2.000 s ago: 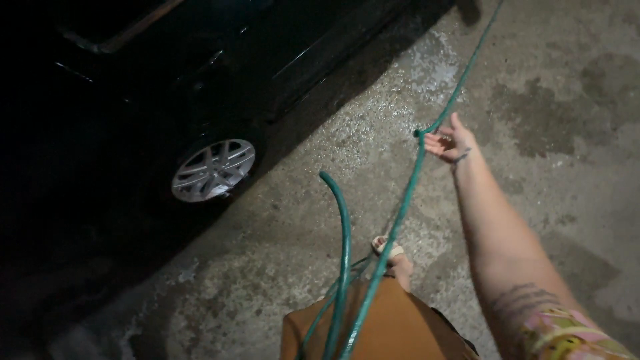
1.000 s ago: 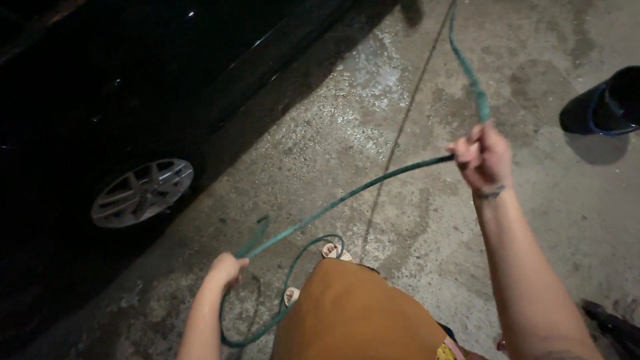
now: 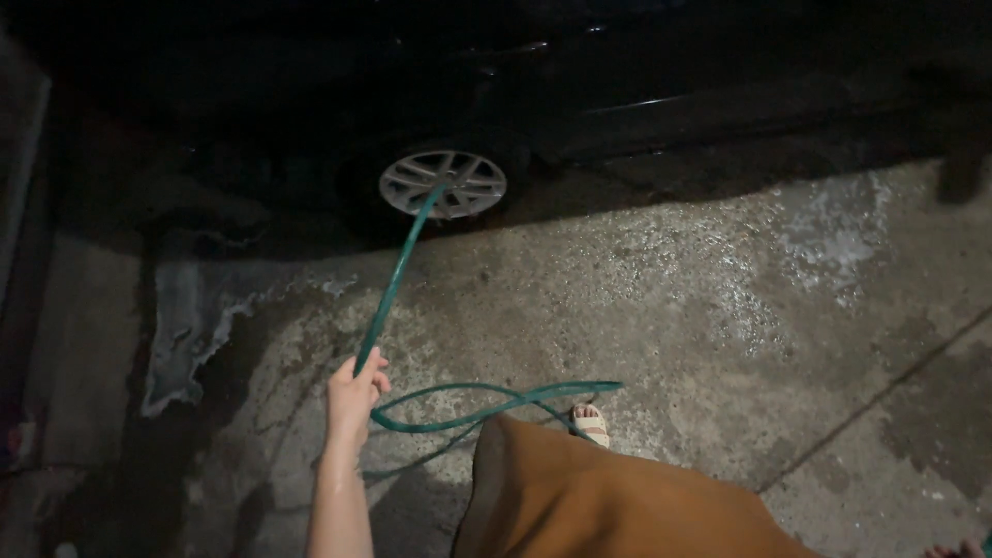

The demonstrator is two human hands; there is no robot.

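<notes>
A green garden hose (image 3: 397, 283) is held in my left hand (image 3: 355, 399), left of the middle. From the hand one length runs up, its end overlapping the silver alloy wheel (image 3: 443, 186) of a dark car in the view; whether it touches the wheel cannot be told. The rest of the hose hangs below in crossing loops in front of my legs. At the bottom right corner only the fingertips of what looks like my right hand (image 3: 955, 550) show, with a bit of green beside them; their grip is hidden.
The dark car body (image 3: 635, 101) spans the top. Wet concrete floor (image 3: 620, 310) lies in front, with a puddle and foam (image 3: 178, 333) at the left. A light sandal (image 3: 590, 422) on my foot shows beside the brown garment (image 3: 620, 496). A floor joint (image 3: 876, 399) runs at the right.
The view has turned toward the wheel. My right hand, on the hose a second ago, has gone to the bottom right edge. A hose end now points up from my left hand. The bucket has left view.
</notes>
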